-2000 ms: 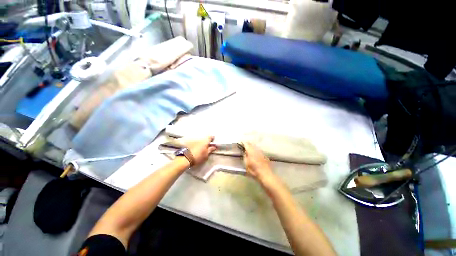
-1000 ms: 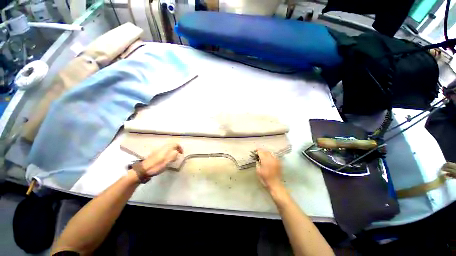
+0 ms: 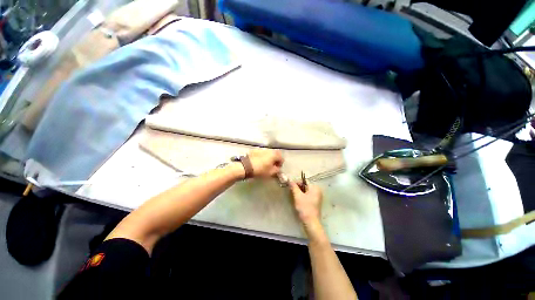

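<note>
Stacked beige fabric panels [image 3: 208, 153] lie in front of me, with a folded-back beige strip [image 3: 305, 133] behind their working edge. My left hand [image 3: 265, 164] is at the near edge of the panels, fingers closed on that edge; the forearm hides much of the curved edge. My right hand [image 3: 306, 199] is just right of it and holds small dark thread snips [image 3: 302, 183], mostly hidden in the fingers. The two hands are close together.
The steam iron [image 3: 405, 170] rests on a dark mat [image 3: 413, 222] at the right. A light blue cloth piece [image 3: 111, 99] lies at the left. A blue sleeve board [image 3: 328, 35] is at the back. A white roll [image 3: 38, 48] is at the upper left.
My left hand has moved right along the panels' near edge, close to my right hand. Earlier both hands handled the fold; it now lies flat behind the edge. The view has shifted.
</note>
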